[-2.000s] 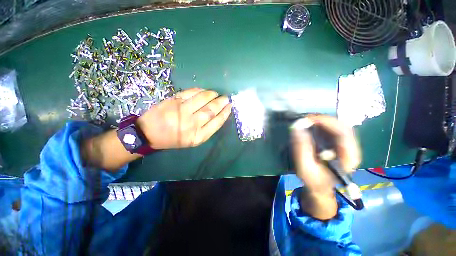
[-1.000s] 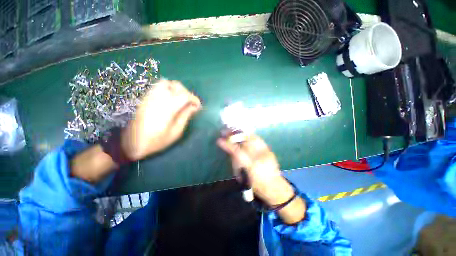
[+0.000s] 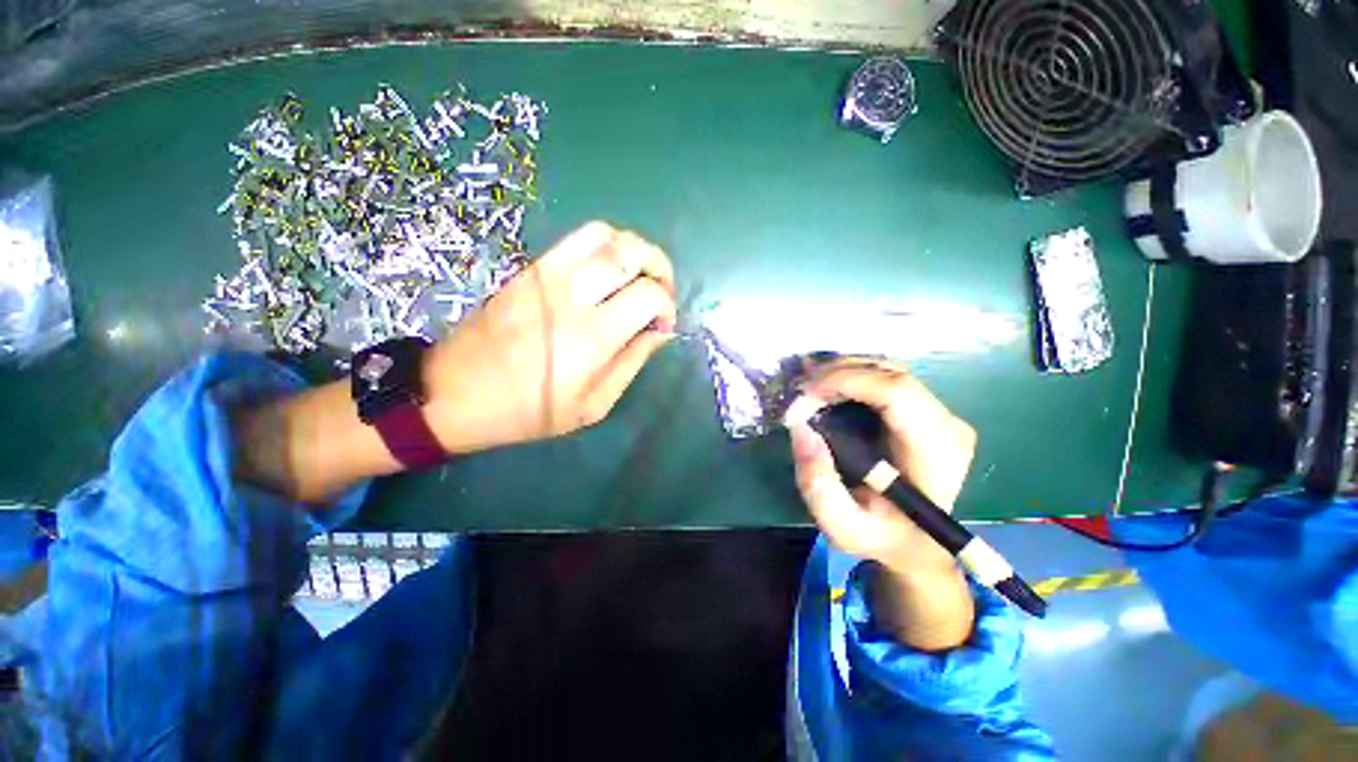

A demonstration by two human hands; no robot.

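Note:
My right hand (image 3: 891, 462) grips a black soldering iron (image 3: 935, 524) with white bands, its front end angled left over the mat. A small silvery circuit board (image 3: 733, 390) lies on the green mat (image 3: 745, 164) under the iron's front end; the tip itself is not clear. My left hand (image 3: 566, 331) is just left of the board, thumb and fingertips pinched together on something thin and small at the board's upper left; what it is cannot be told exactly. A loose pile of small white and brass components (image 3: 387, 223) lies behind my left hand.
A silvery board stack (image 3: 1071, 301) lies at right. A watch (image 3: 879, 95), a black fan (image 3: 1054, 72) and a white cup (image 3: 1244, 191) stand at the back right. A black box (image 3: 1258, 365) is at the right edge, a plastic bag (image 3: 30, 268) at left. A person's blue sleeve (image 3: 1251, 558) shows lower right.
The view has shifted. My left hand has gone from flat beside the board to over the pile, then back, pinched. The iron now points at the board. The right-hand stack looks smaller than two seconds ago.

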